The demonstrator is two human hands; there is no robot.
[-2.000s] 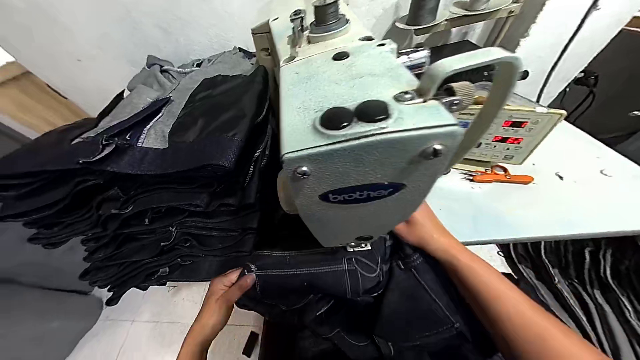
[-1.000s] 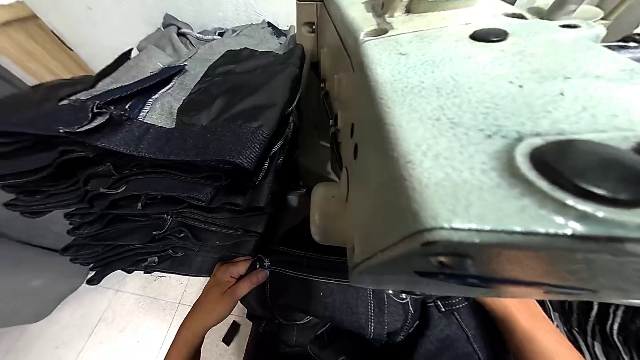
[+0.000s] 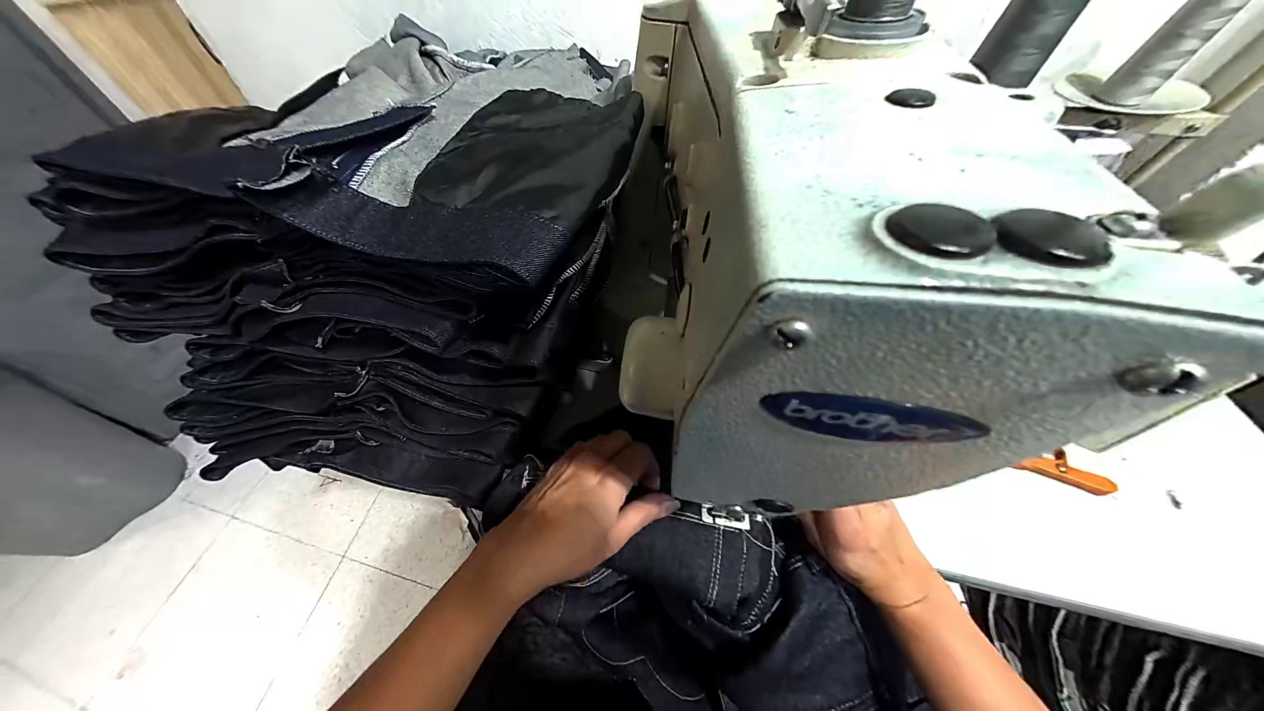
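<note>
Dark denim trousers (image 3: 691, 583) with light stitching lie under the head of a Brother industrial sewing machine (image 3: 889, 365). My left hand (image 3: 588, 504) grips the waistband just left of the machine head, its thumb pointing right along the edge. Close to the right of the metal presser part (image 3: 726, 514), my right hand (image 3: 864, 543) is on the same denim; its fingertips are hidden beneath the head. The needle cannot be seen.
A tall stack of folded dark denim garments (image 3: 395, 326) stands left of the machine. An orange thread snipper (image 3: 1066, 474) lies on the white tabletop (image 3: 1086, 533) at right. More dark fabric pieces (image 3: 1116, 652) hang below its edge. Thread cones (image 3: 1032, 39) stand behind.
My left hand has moved right along the waistband, closer to the machine head. The view came close to the machine and then drew back.
</note>
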